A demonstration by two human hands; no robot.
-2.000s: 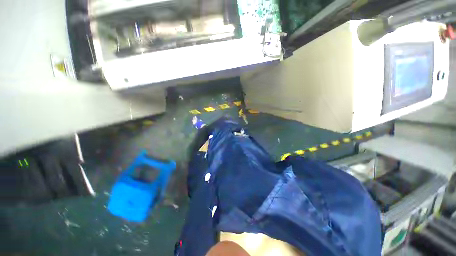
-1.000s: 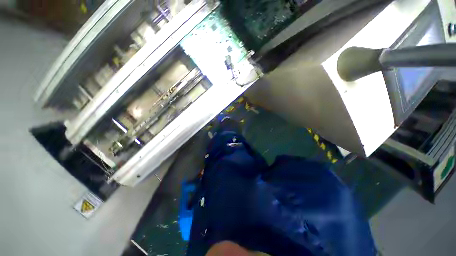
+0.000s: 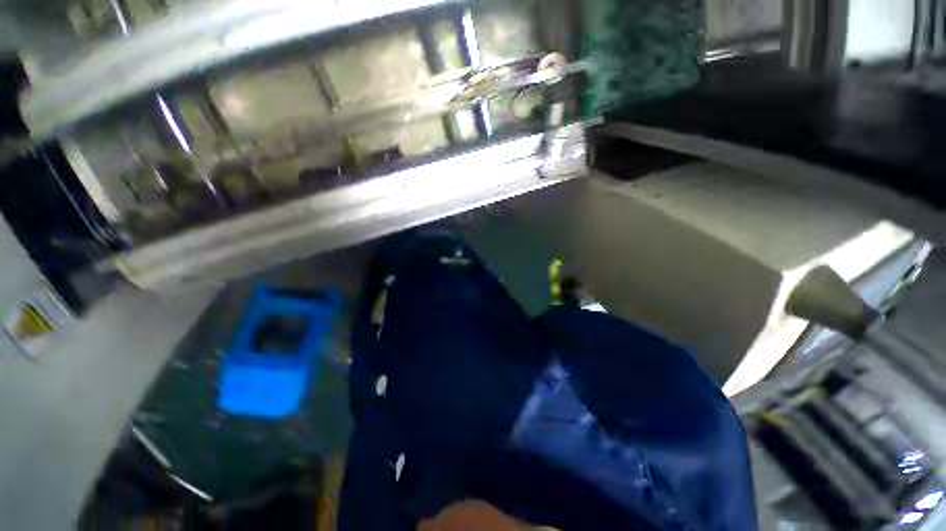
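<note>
Neither of my hands is in view. The open bay of a pale machine (image 3: 353,213) lies in front of me across the top left, with metal rails and bright rods inside, blurred. A green speckled surface (image 3: 643,62) adjoins the bay at its right end; I cannot tell whether it is a board or a mat. My dark blue work clothing (image 3: 456,363) fills the lower middle. A skin-coloured blur at the bottom edge is too unclear to name.
A bright blue plastic stool (image 3: 268,399) stands on the green floor (image 3: 192,436) at left. A pale machine housing (image 3: 674,259) juts out at right, with a blunt rod end (image 3: 827,299) at its corner. A ribbed dark unit (image 3: 830,436) is lower right.
The view has turned and come closer to the open bay. The stool is again fully in sight. The housing at right now sits lower, and its screen is no longer clearly visible.
</note>
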